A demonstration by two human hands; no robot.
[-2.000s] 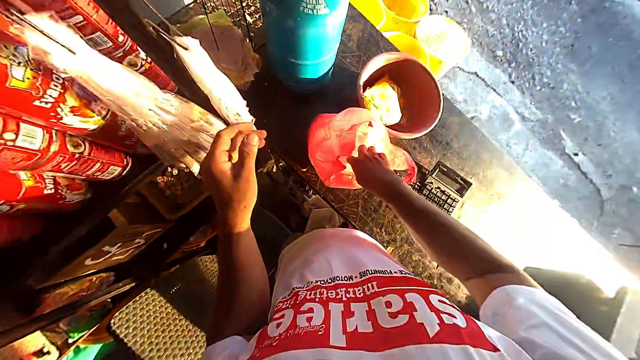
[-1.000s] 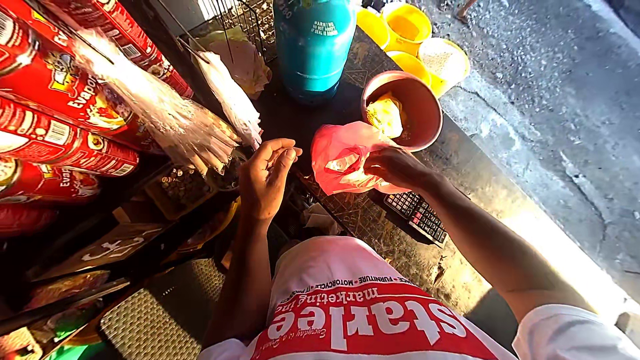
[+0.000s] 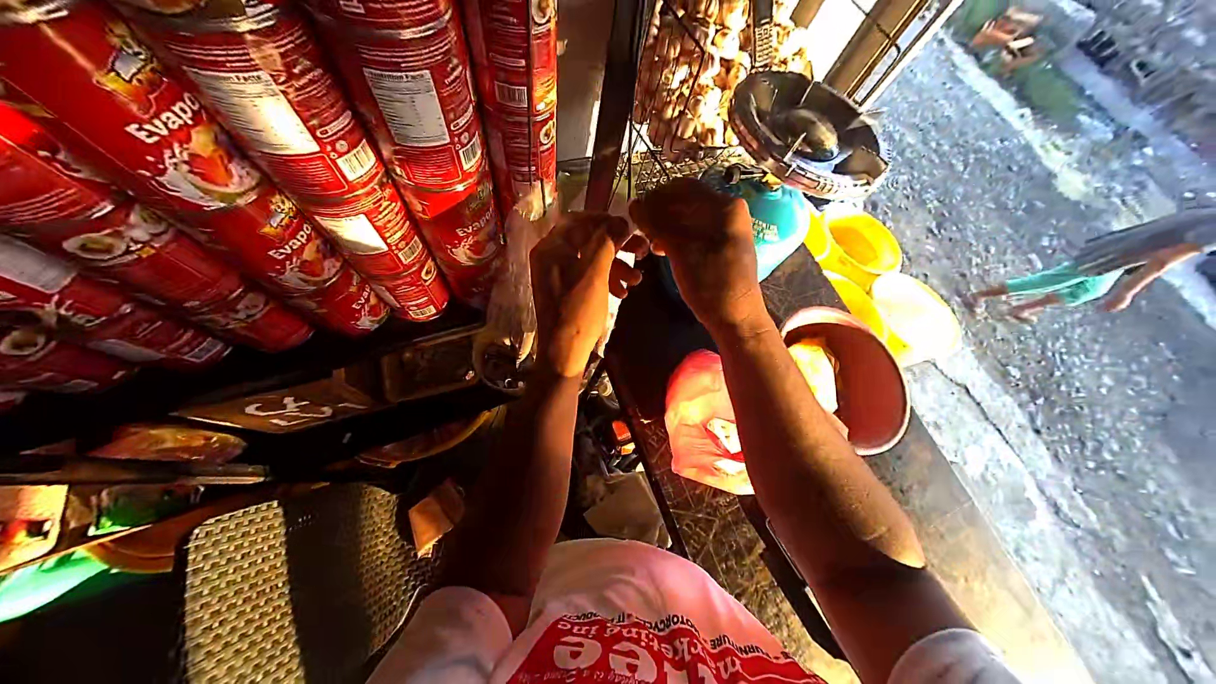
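Both of my hands are raised close together near the hanging bundles of clear plastic bags [image 3: 521, 275]. My left hand [image 3: 575, 285] has its fingers curled beside a whitish plastic strip; whether it grips it is unclear. In shadow, my right hand [image 3: 701, 247] bends its fingers towards the left one, and what lies between them is hidden. Below my right forearm a pink plastic bag [image 3: 693, 418] rests on the dark counter, its mouth partly open. A reddish-brown bowl [image 3: 879, 389] with something yellowish in it stands against the bag.
Red evaporated milk cans [image 3: 275, 218] are stacked at the left. A teal gas cylinder [image 3: 781, 223] with a burner [image 3: 807, 133] stands behind my right hand, near yellow containers [image 3: 860, 242]. A woven seat [image 3: 237, 589] is at lower left. A person [image 3: 1111, 266] is out on the pavement.
My right hand has left the pink bag and come up beside my left hand, near the hanging plastic bags. The view has shifted strongly, showing more cans and the burner.
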